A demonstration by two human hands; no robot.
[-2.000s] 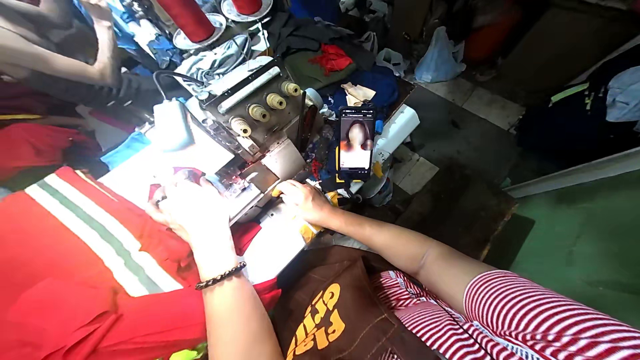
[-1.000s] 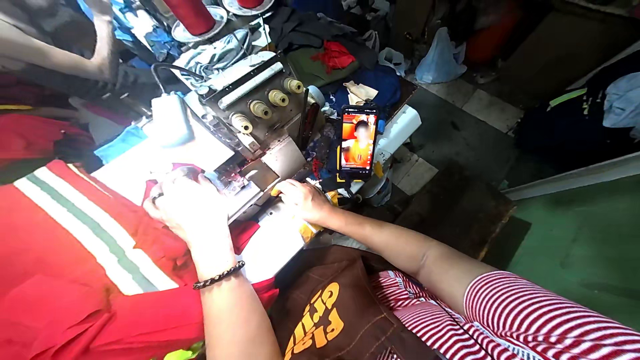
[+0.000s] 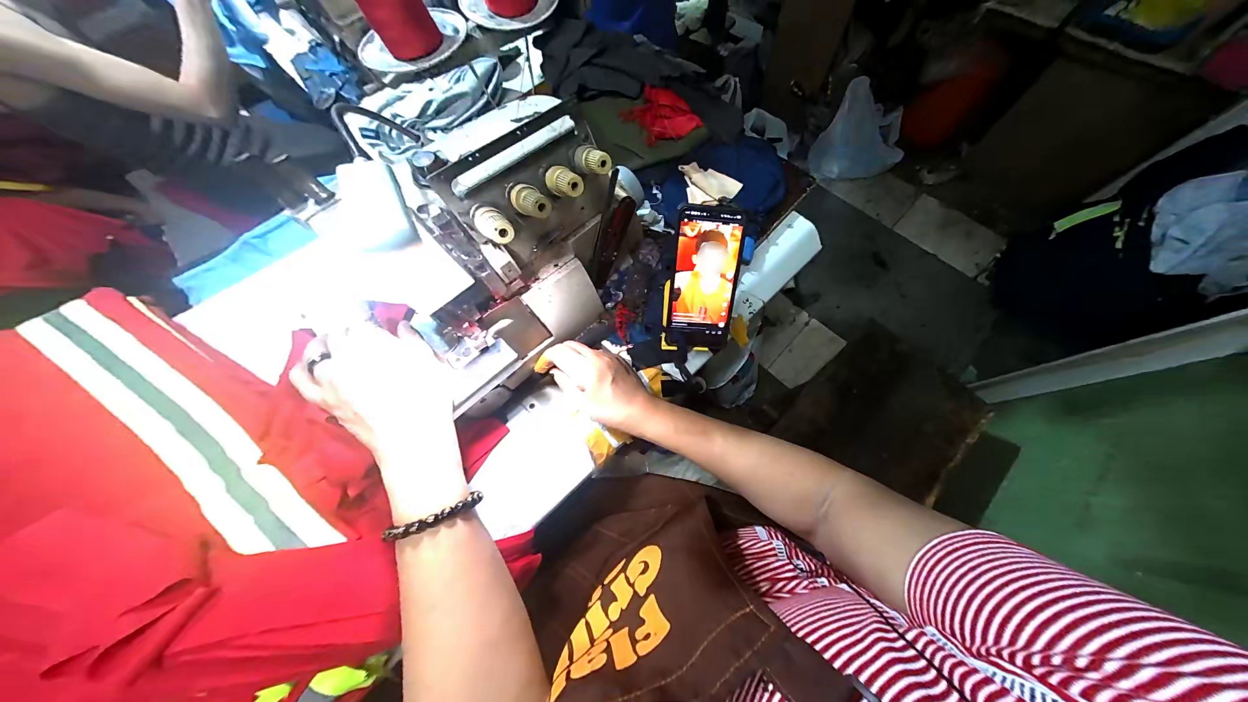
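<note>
My left hand (image 3: pixel 375 385), with a ring and a dark braided bracelet on the wrist, lies on red cloth (image 3: pixel 302 458) left of the needle area of an overlock sewing machine (image 3: pixel 526 195). Glare hides part of its fingers. The red cloth bears a white and green stripe and spreads over the left side. My right hand (image 3: pixel 595 385) rests at the machine's front right corner, its fingers bent around a small yellow thing (image 3: pixel 543 364) that I cannot make out. Strong light washes out the work surface.
A smartphone (image 3: pixel 704 278) stands upright right of the machine, its screen lit. Red thread cones (image 3: pixel 402 29) stand behind. A person's bare arm (image 3: pixel 107 73) reaches in at upper left. Piled clothes lie behind the machine; a plastic bag (image 3: pixel 855 132) sits on the floor.
The picture on the phone's screen has changed. Both hands stay in nearly the same place.
</note>
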